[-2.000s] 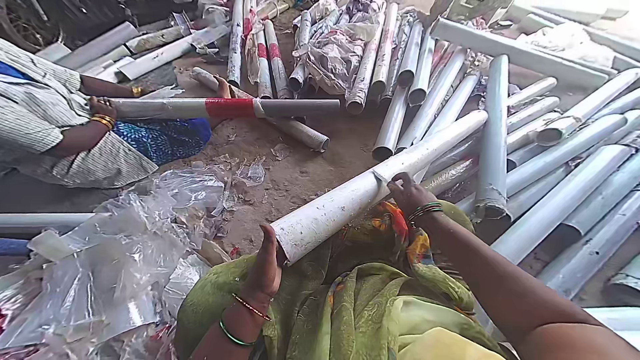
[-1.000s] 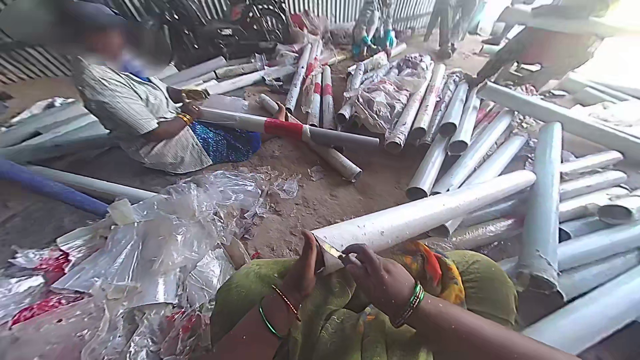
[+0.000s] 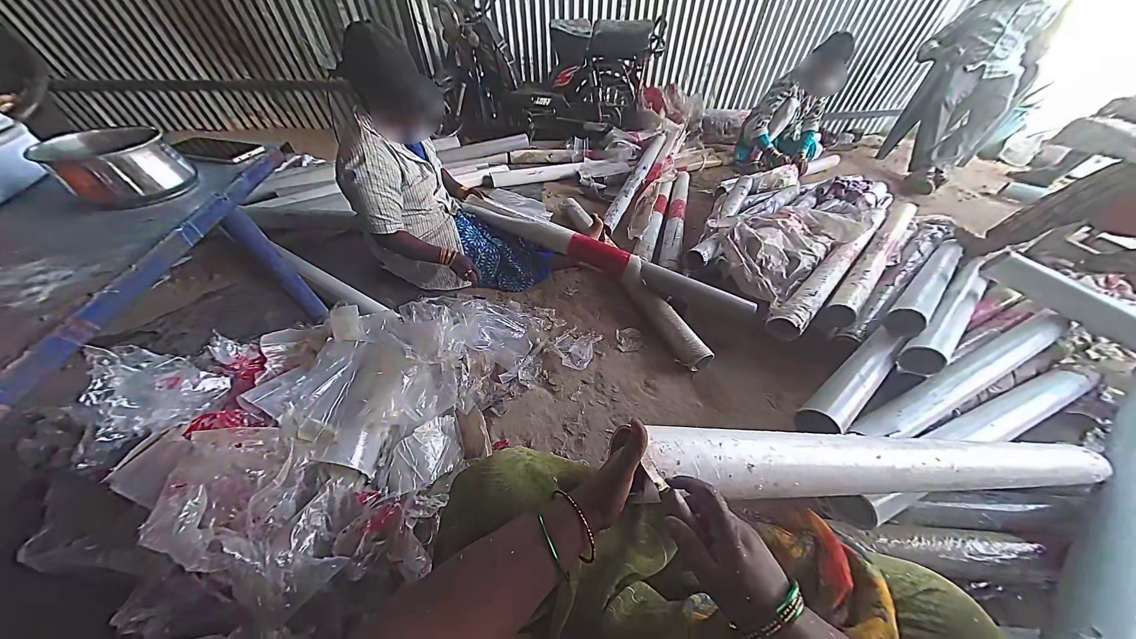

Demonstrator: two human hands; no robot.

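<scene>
A white pipe lies across my lap, its near end at my hands and its far end over other pipes at the right. My left hand is held against the near end, thumb up, with the fingers partly hidden. In my right hand is a small knife, its blade at the pipe's near edge. Green cloth covers my lap beneath both hands.
Torn clear plastic film is heaped at the left. A seated person holds a pipe with a red band. More pipes are piled at the right. A steel pot stands on a blue-edged table.
My right hand has moved from along the pipe to its near end, close to my left hand. The view has swung up and left, now showing the table and the back wall.
</scene>
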